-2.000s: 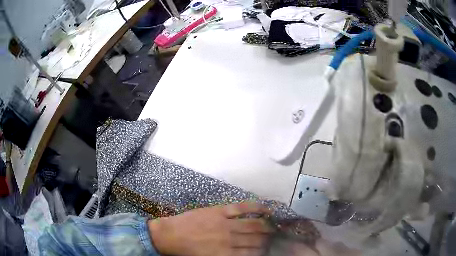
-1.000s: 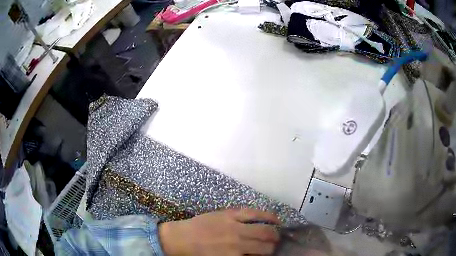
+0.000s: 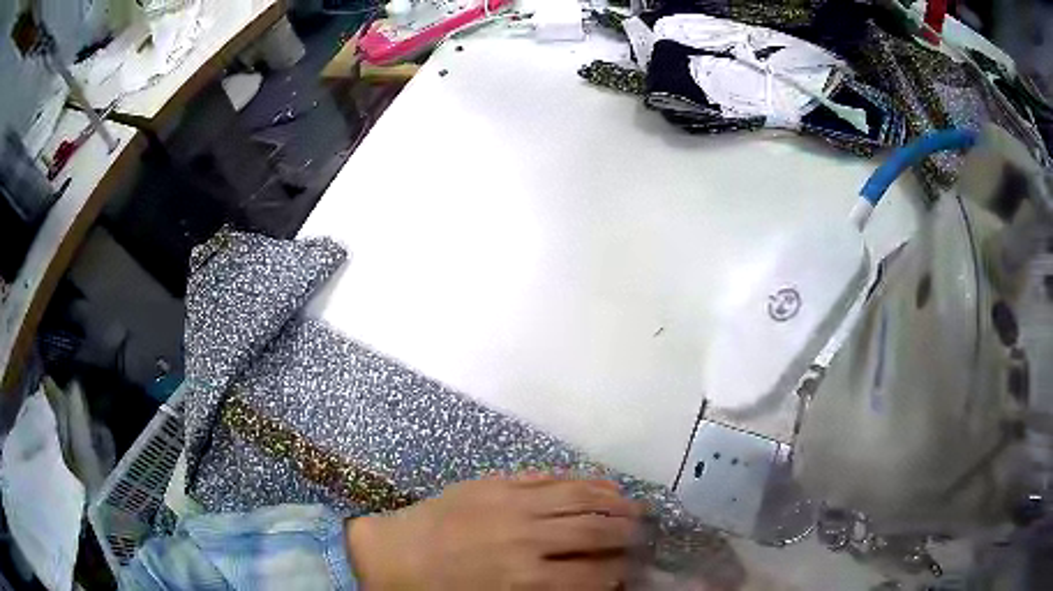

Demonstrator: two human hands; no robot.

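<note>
The garment panel (image 3: 381, 398), grey speckled cloth with a brown-gold band, lies along the front of the white table. Its left end is folded up into a point. My left hand (image 3: 497, 537) lies palm down on the panel, fingers together and pointing right, holding it down. The panel's right end is blurred, just left of and below the needle plate (image 3: 734, 476). The cream sewing machine head (image 3: 924, 393) stands at the right, blurred. My right hand cannot be made out; the bottom right is blurred.
A white lamp paddle (image 3: 776, 312) on a blue neck hangs left of the machine head. Black-and-white cloth bundles (image 3: 751, 75) lie at the back. A white basket (image 3: 139, 479) stands at the left, and another wood-edged table (image 3: 69, 219) at the far left.
The view has tilted and turned slightly, shifting the machine and lamp in the picture. My left hand still lies on the panel, with little visible movement over the cloth.
</note>
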